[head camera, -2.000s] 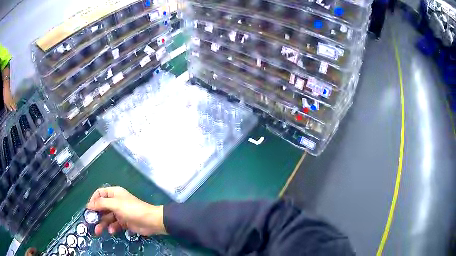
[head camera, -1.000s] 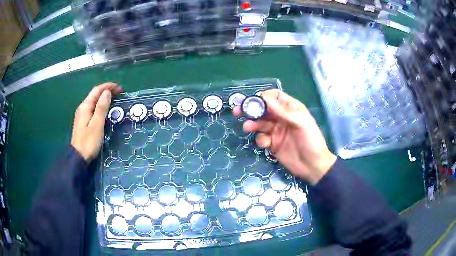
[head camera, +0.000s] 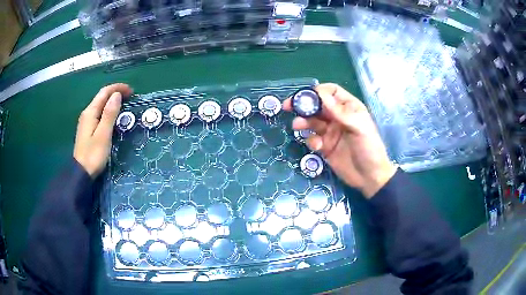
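The clear working tray (head camera: 230, 271) lies flat in front of me. Several round components (head camera: 209, 110) with silvery-white rings sit in its far row. Another round component (head camera: 311, 165) sits in the right-hand column, and one above it is partly hidden by my fingers. The pockets nearer me glare white and blue and hold no parts. My right hand (head camera: 349, 129) pinches a black-rimmed round component (head camera: 306, 103) with a pale centre over the tray's far right corner. My left hand (head camera: 99, 128) rests at the tray's far left corner and holds no component.
A filled tray stack (head camera: 190, 29) with dark contents stands behind the working tray. Spare blister trays (head camera: 415, 98) lie in a glaring flat pile at the right. A tall tray stack (head camera: 507, 115) stands at the far right edge. The green mat (head camera: 46, 138) carries white strips.
Since one second ago my right hand has moved slightly right and away from me with the component, uncovering the sixth far-row part and the right-column part. The tray appears slightly higher and further left in view.
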